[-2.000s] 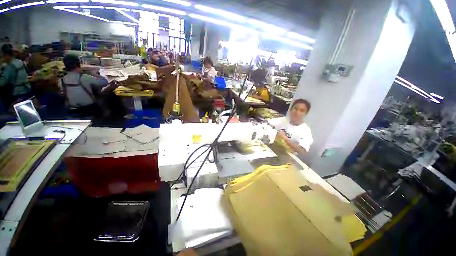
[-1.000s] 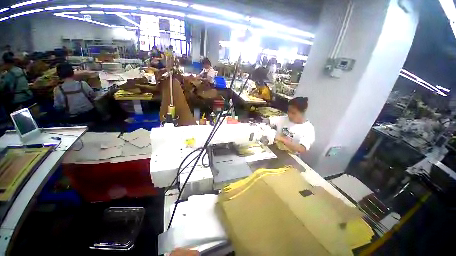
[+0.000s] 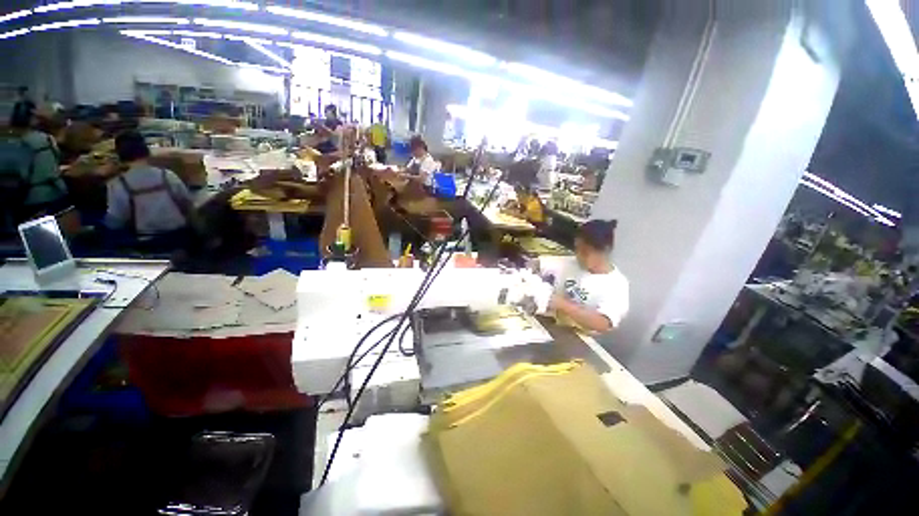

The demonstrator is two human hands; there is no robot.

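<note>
No hand of mine shows in the head view now. Nearest in front of me, a stack of tan panels (image 3: 534, 443) lies on the table, cut off by the bottom edge, with a small dark rectangle near its right part. Yellow strips (image 3: 509, 385) run along its far left edge. A white stack (image 3: 383, 466) lies left of the panels. Behind them stands the white sewing machine (image 3: 343, 302), with black cables looping over it. A seated person (image 3: 600, 290) bends over the machine's far end, hands at a yellowish piece.
A white table (image 3: 141, 270) at left bears a pale upright screen (image 3: 45, 247) and a framed yellow piece (image 3: 35, 333). A red block (image 3: 217, 373) is below the pale pieces. A white pillar (image 3: 695, 202) stands right. Dark stacked pieces (image 3: 741, 438) are beside it.
The bit of a hand at the bottom edge has gone out of view. The view has tilted slightly up, so the machine and panels sit lower. The seated person's head has turned down to the work.
</note>
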